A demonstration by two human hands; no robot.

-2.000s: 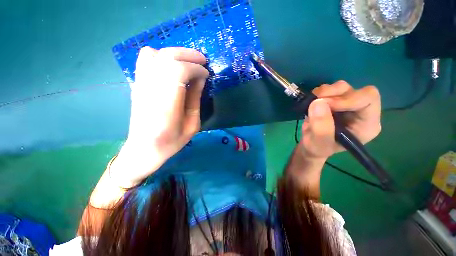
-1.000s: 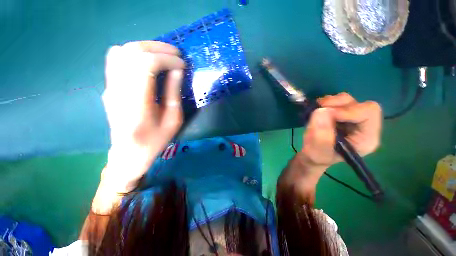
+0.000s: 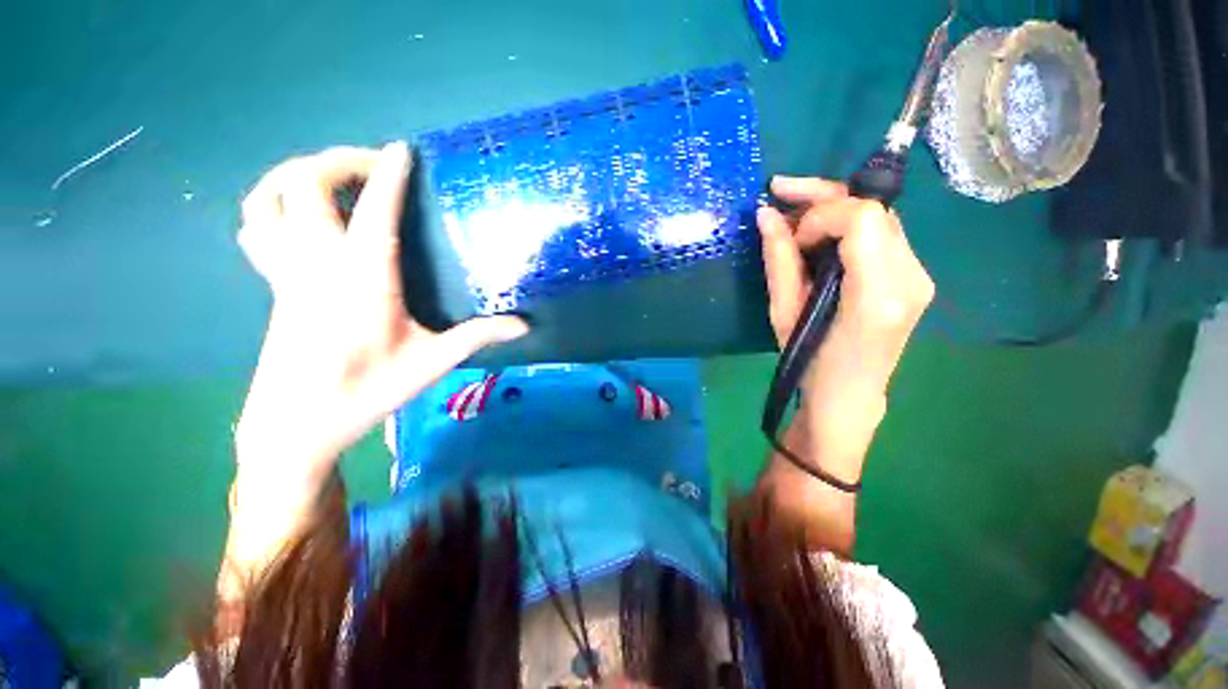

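Note:
The blue PCB panel (image 3: 593,189) lies tilted at the mat's front, its flat side with white print and shiny pads facing up. My left hand (image 3: 344,269) spans its left end, index fingertip at the upper corner and thumb at the lower corner; the exact contact is unclear. My right hand (image 3: 855,269) holds the black soldering iron (image 3: 875,175) with its tip pointing up and away from the panel. My right fingertips are at the panel's right edge.
A round pale-rimmed dish (image 3: 1030,115) stands at the upper right beside a black object (image 3: 1145,121). A blue handle-like piece (image 3: 766,27) lies at the top. A thin silvery wire (image 3: 97,159) lies at the left. Yellow and red boxes (image 3: 1142,518) are at lower right.
The panel has turned and more of it shows. My left hand has opened wider around its left end. My right hand has moved to the panel's right edge, and the iron's tip has swung up toward the dish.

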